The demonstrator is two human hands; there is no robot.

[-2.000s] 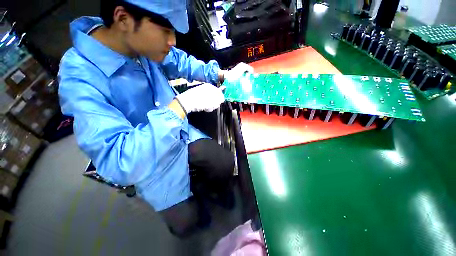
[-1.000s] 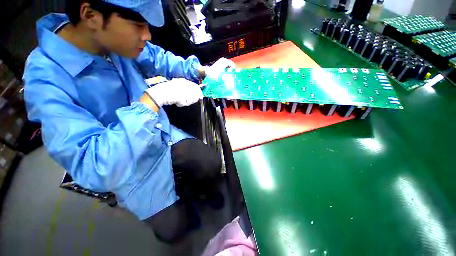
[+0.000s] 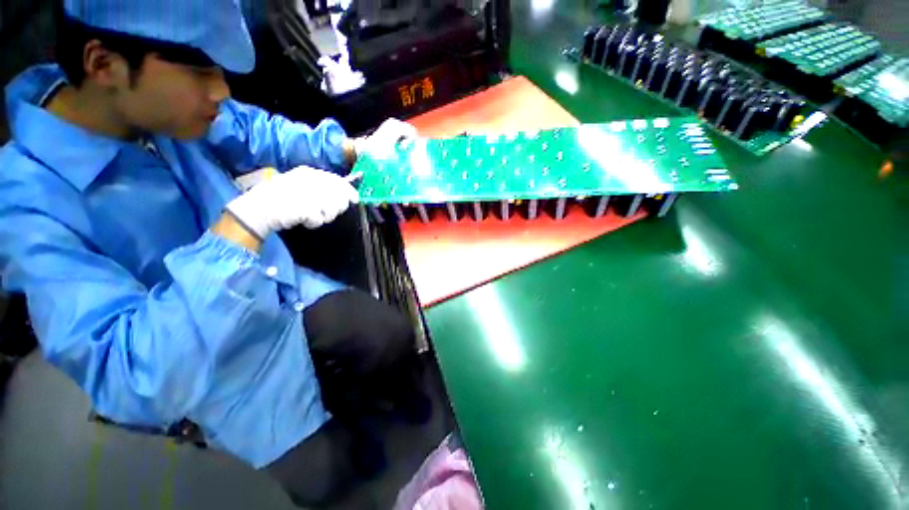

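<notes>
Neither of my hands is in view. A long green circuit board [image 3: 498, 164] lies nearest in front, solder side up, on its black capacitors [image 3: 528, 208] over the orange-red mat [image 3: 478, 261]. Its right part reaches past the mat over the green bench. A co-worker's white-gloved hand [image 3: 295, 199] is at the board's left end, and the other gloved hand [image 3: 391, 134] is at its far left corner. Whether a tool is in these gloves cannot be told.
The co-worker in a blue smock [image 3: 179, 299] and cap sits at the left. A board with capacitors up [image 3: 688, 82] and several green boards [image 3: 817, 45] lie far right on the green bench [image 3: 618, 369]. Black equipment has a red display [image 3: 417, 92]. Pink cloth [image 3: 444, 480] shows at the bottom.
The whole scene has shifted left in the picture as my view turned right. More of the far boards shows. The co-worker's gloves stay at the board's left end.
</notes>
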